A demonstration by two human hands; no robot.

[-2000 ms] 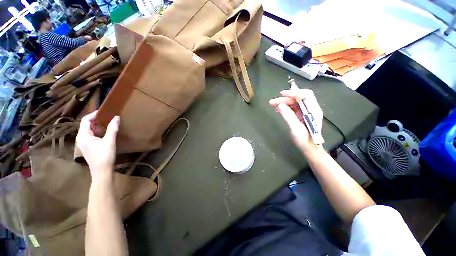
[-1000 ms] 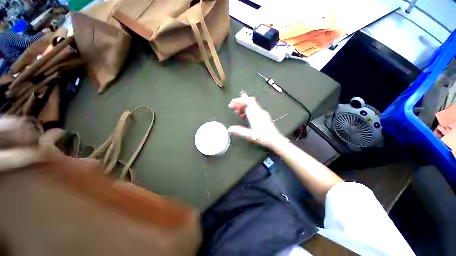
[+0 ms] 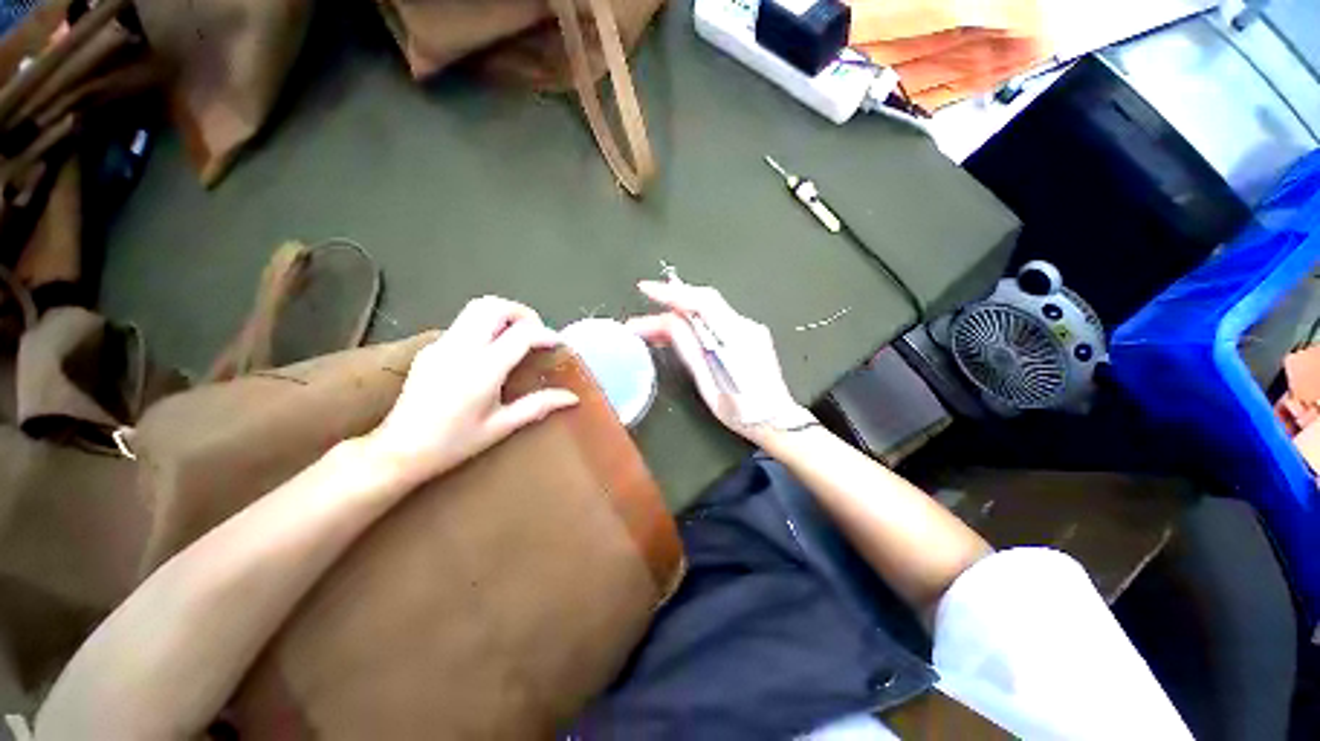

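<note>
A tan-brown canvas bag [image 3: 463,608] lies across the lower left, over the table's front edge. Its smooth orange-brown leather trim [image 3: 623,478] runs down its right edge. My left hand [image 3: 471,379] grips the bag at the trim's upper end. A round white dish [image 3: 614,369] lies beside the trim, partly under the bag's edge. My right hand [image 3: 724,362] is just right of the dish, its fingers around a slim greyish tool, mostly hidden and too blurred to name. The white pen-shaped tool [image 3: 815,203] lies on the table, its dark cord running right.
The green-covered table [image 3: 478,188] bears a bag with straps [image 3: 615,102] at the back and a strap loop at left. A white power strip [image 3: 789,65] and orange leather pieces [image 3: 955,51] are at the back right. A panda-shaped fan [image 3: 1013,348] and blue crate [image 3: 1202,348] stand right.
The pen-shaped tool has gone from my right hand onto the table. My left hand has brought the bag down to the front, beside the dish. My right hand has moved left towards it.
</note>
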